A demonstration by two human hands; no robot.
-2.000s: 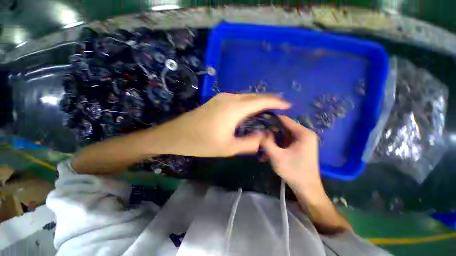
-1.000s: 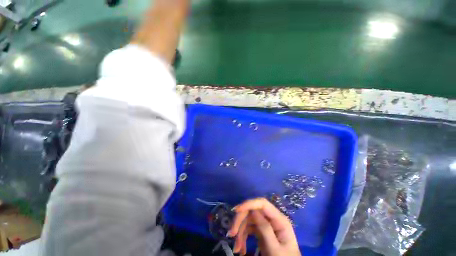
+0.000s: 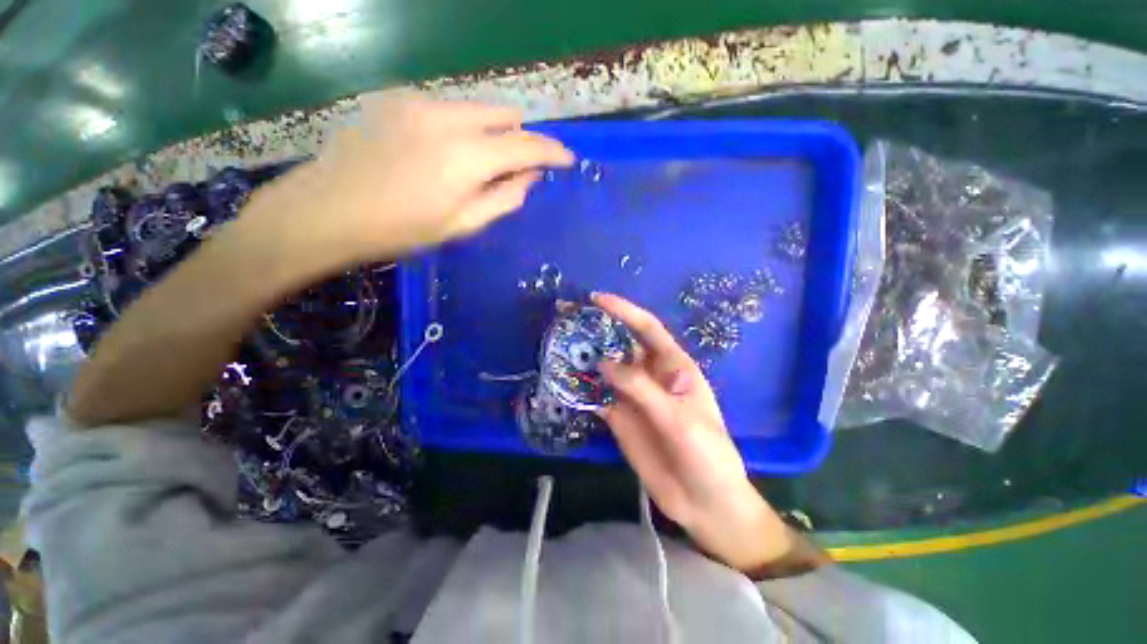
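My right hand (image 3: 667,421) holds a round black wired housing (image 3: 584,356) by its edge above the front of the blue tray (image 3: 820,302). A second housing (image 3: 548,420) lies partly under it at the tray's front wall, with a white lead trailing left. My left hand (image 3: 440,170) is over the tray's back left corner, fingers stretched right and slightly apart, with nothing visible in it. Small silvery rings (image 3: 591,169) lie by its fingertips. A cluster of silvery coils (image 3: 730,302) lies in the tray's right half.
A dark heap of wired housings (image 3: 340,415) fills the left side, its ring-ended lead reaching the tray. A clear plastic bag of small parts (image 3: 937,296) lies right. A chipped pale rail (image 3: 704,69) runs behind. A dark wired part (image 3: 235,38) stands on the green surface beyond.
My left hand has come back from beyond the rail to the tray's back left corner. My right hand now holds a housing up, above another at the tray's front.
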